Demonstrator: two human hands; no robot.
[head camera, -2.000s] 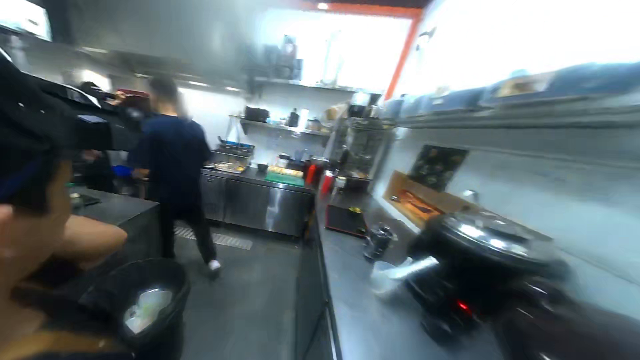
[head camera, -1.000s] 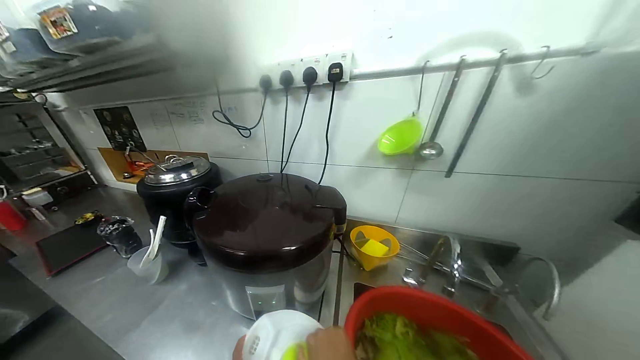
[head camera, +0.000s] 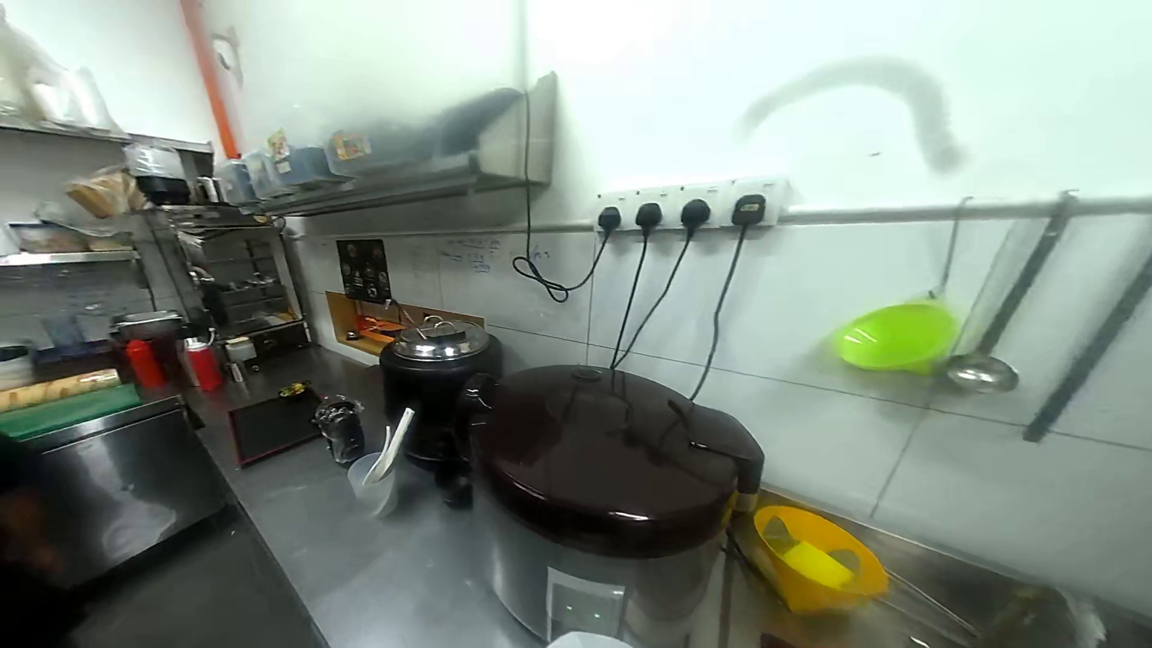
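Neither my left hand nor my right hand shows in the head view. A large rice cooker with a dark brown lid (head camera: 603, 459) stands shut on the steel counter (head camera: 360, 576). Only the rim of a white object (head camera: 589, 640) shows at the bottom edge; whether a hand holds it is hidden. Behind the cooker, to its left, is a black soup kettle with a steel lid (head camera: 441, 340). A clear plastic cup (head camera: 373, 486) holds white spoons. Right of the cooker, a yellow plastic basket (head camera: 814, 571) holds a yellow sponge.
A green strainer (head camera: 900, 336) and a steel ladle (head camera: 983, 372) hang from the wall rail. Several black plugs sit in wall sockets. A black tray (head camera: 279, 427) and red bottles (head camera: 205, 363) stand farther left. A shelf with plastic containers (head camera: 306, 166) overhangs the counter. A blurred, dark-clothed person is partly visible at lower left.
The view has turned left and up since one second ago. The hands with the white container and the red basin of leafy greens, seen then at the bottom, are out of view.
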